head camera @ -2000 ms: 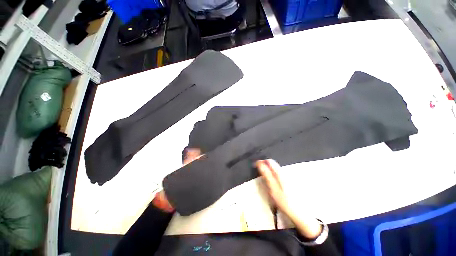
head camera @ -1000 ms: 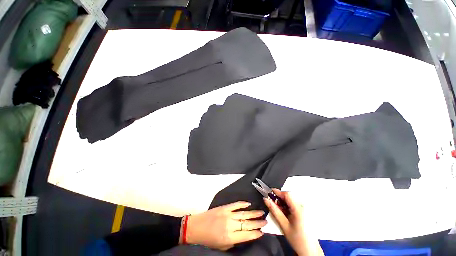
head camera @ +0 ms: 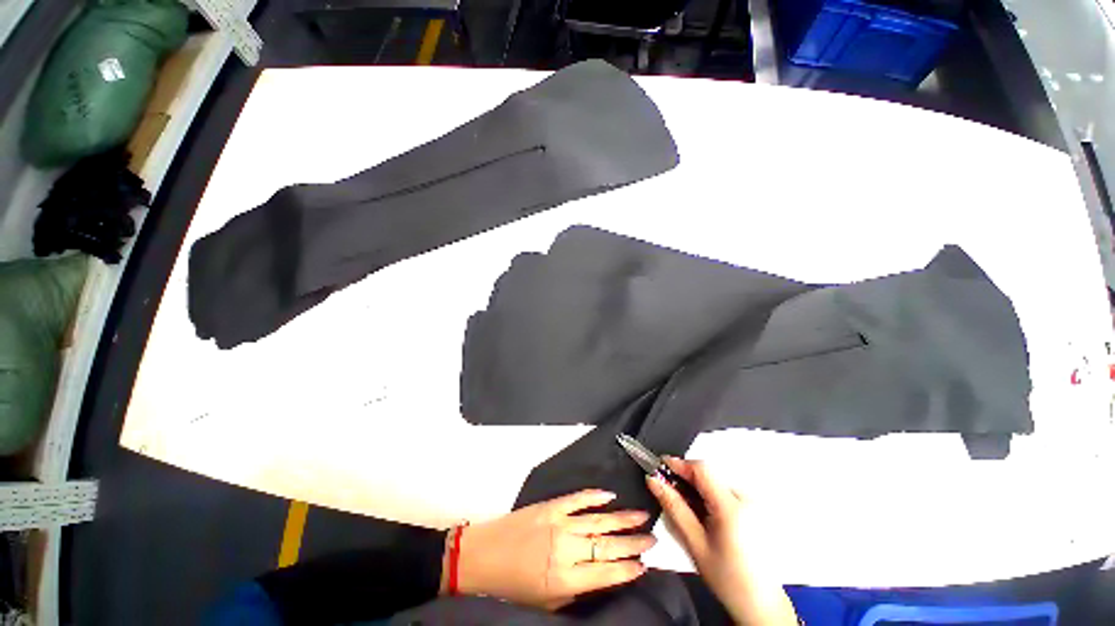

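A dark grey fabric panel point(head camera: 807, 355) lies over other dark pieces point(head camera: 575, 330) at the right; its near end comes down to the table's front edge. A thin slit line with a small dark mark at its end runs along it. My left hand point(head camera: 550, 550) lies flat on that near end, fingers slightly spread. My right hand point(head camera: 715, 526) holds thread snips point(head camera: 642, 457), blades closed or nearly so, tips at a fold of the panel. Whether the blades touch cloth cannot be told.
More dark panels point(head camera: 428, 202) with a slit line lie at the upper left of the white table point(head camera: 330, 416). Blue crates stand behind the table point(head camera: 868, 43) and below its near right edge point(head camera: 954, 615). Green sacks point(head camera: 104, 86) and dark bundles point(head camera: 92, 208) sit on shelves at the left.
Since two seconds ago the panel's near end has swung down to the front edge, and both hands are now there. Since one second ago the snips' blades have closed together.
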